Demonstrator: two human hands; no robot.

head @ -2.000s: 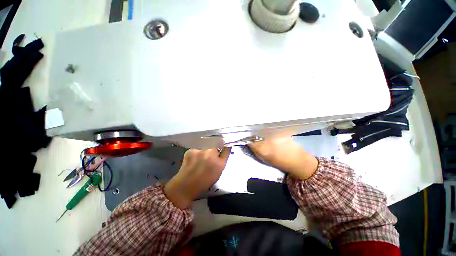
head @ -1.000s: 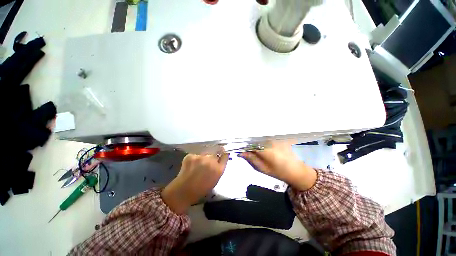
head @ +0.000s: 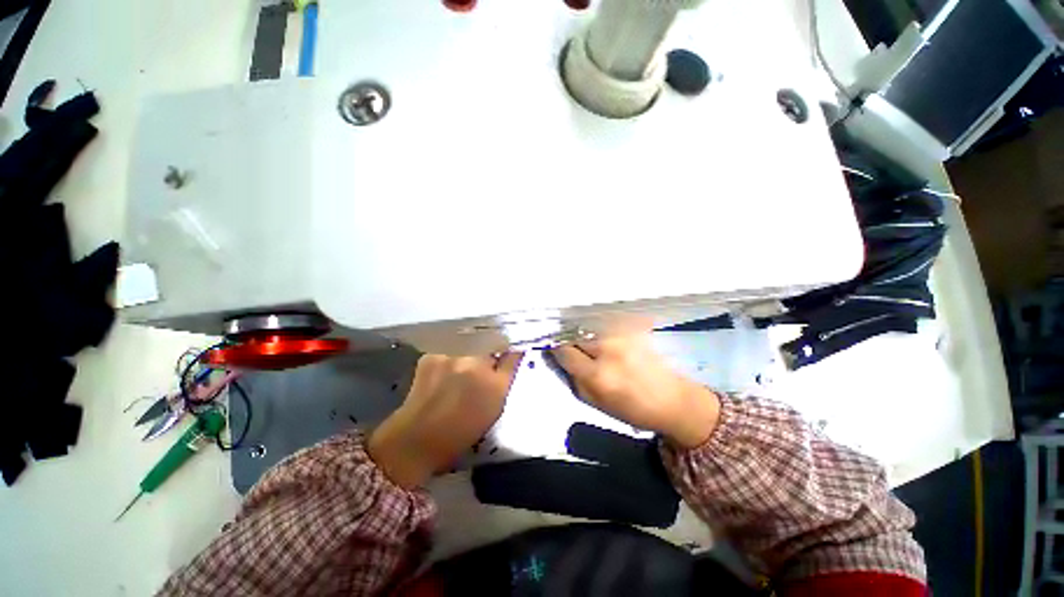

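Observation:
The white sewing machine head [head: 560, 198] fills the upper middle and hides the needle area and some fingertips. My left hand [head: 449, 402] is at its lower edge, fingers closed together. My right hand [head: 630, 379] is just to the right, fingers pinched on a small dark piece at the machine's edge; most of that piece is hidden. What the left fingertips hold cannot be made out. Black fabric pieces [head: 572, 490] lie flat on the bed in front of my body, partly beside the right sleeve.
A heap of black zippers [head: 881, 292] lies at the right. Black fabric pieces [head: 41, 315] are piled at the far left. A green-handled tool [head: 175, 457] and small snips [head: 163, 411] lie left of the grey bed [head: 303, 408], below the red disc [head: 280, 351].
The view has shifted slightly. Both hands stay close together at the machine's lower edge, with only small finger movement. The fabric pieces in front have not visibly moved on the bed.

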